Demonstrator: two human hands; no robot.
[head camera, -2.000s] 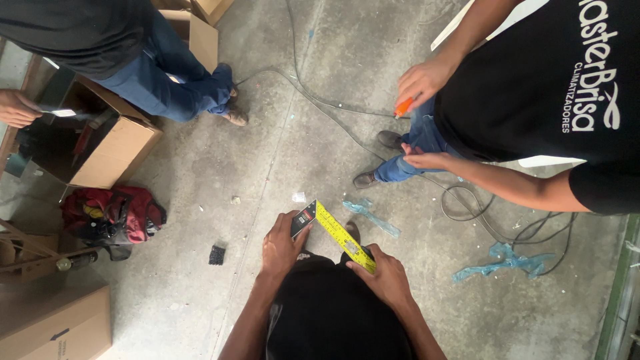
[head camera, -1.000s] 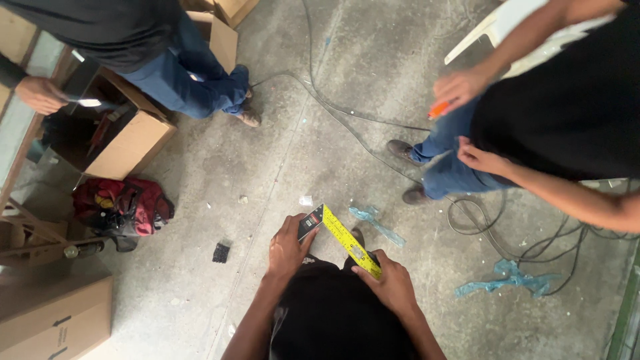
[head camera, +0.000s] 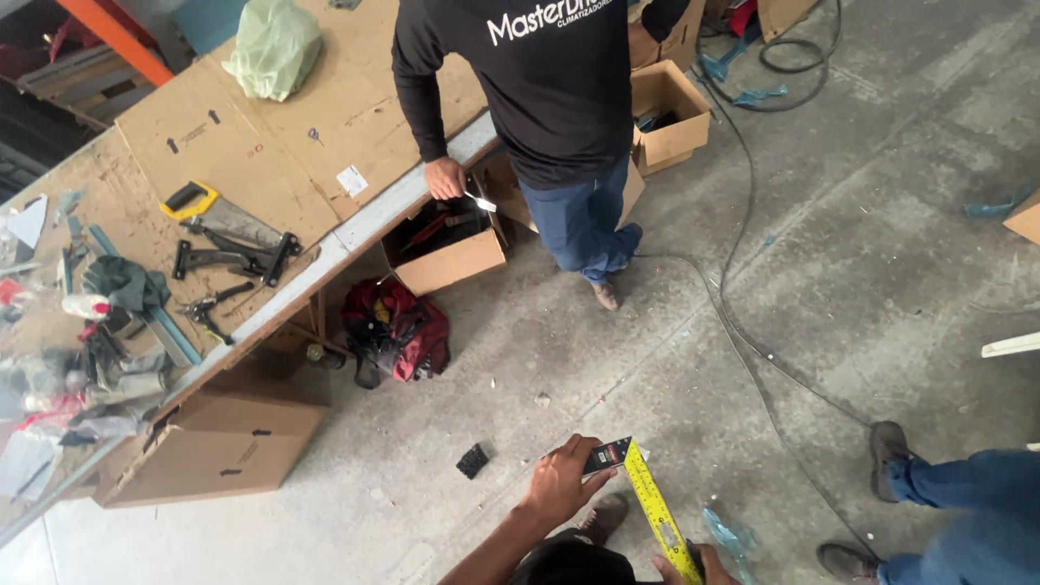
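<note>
A try square with a black handle (head camera: 608, 456) and a yellow ruled blade (head camera: 652, 504) is held above the floor, near my waist. My left hand (head camera: 561, 481) grips the black handle between thumb and fingers. At the far end of the blade, my right hand (head camera: 700, 566) holds on, partly cut off by the frame's lower edge. A small dark object lies against the blade in that hand; I cannot tell what it is.
A cardboard-covered workbench (head camera: 268, 154) bears a handsaw (head camera: 191, 200), a black metal bracket (head camera: 236, 253) and clutter. A person (head camera: 552, 106) stands beside it near open boxes (head camera: 449, 262). A red bag (head camera: 396, 329) and cables (head camera: 743, 203) lie on the floor. Another person's legs (head camera: 951, 504) are at right.
The view has swung strongly left, bringing the workbench into sight. Both my hands still hold the try square. The right-hand person's upper body and orange object are out of view.
</note>
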